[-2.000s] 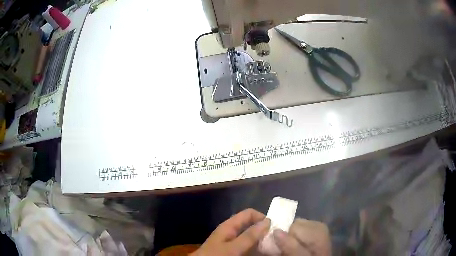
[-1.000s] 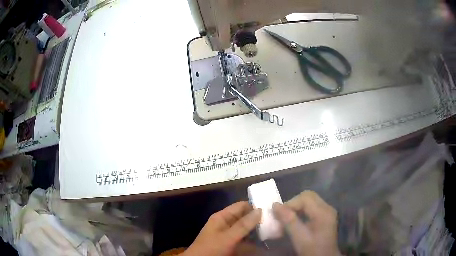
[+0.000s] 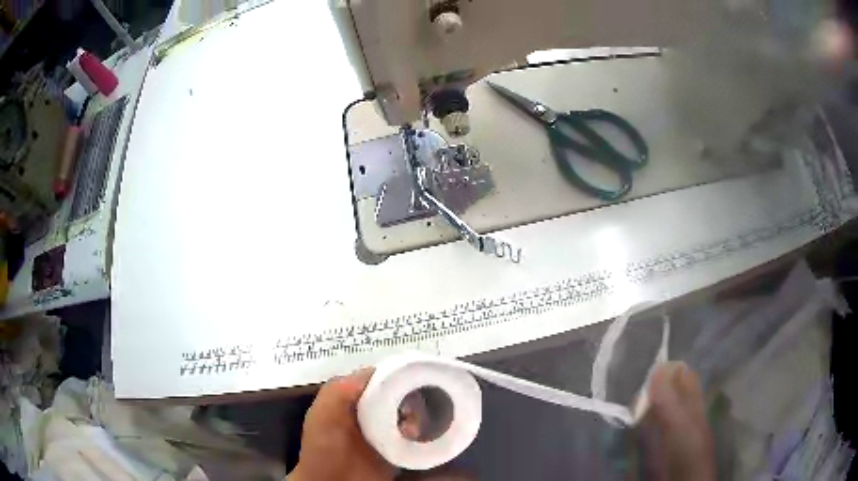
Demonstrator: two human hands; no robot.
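A white tape roll [image 3: 376, 406] faces me at the table's front edge, its round core hole showing. My left hand [image 3: 337, 434] holds it from the left, with a fingertip visible in the hole. A narrow white tape end [image 3: 536, 387] runs from the roll to the right. My right hand [image 3: 679, 423], blurred, holds this tape, which forms a loop above the fingers. The binder attachment [image 3: 456, 224] sticks out from the needle area toward me, with no tape seen in it.
Green-handled scissors [image 3: 595, 150] lie on the machine bed, right of the needle. The sewing machine head [image 3: 423, 47] stands at the top. A printed ruler [image 3: 423, 324] runs along the front edge. Cloth heaps [image 3: 85, 423] lie at both sides. A red-pink thread cone [image 3: 97, 73] is at upper left.
The roll has turned from edge-on to face-on and moved left with my left hand. My right hand has moved away to the right, drawing out a length of tape.
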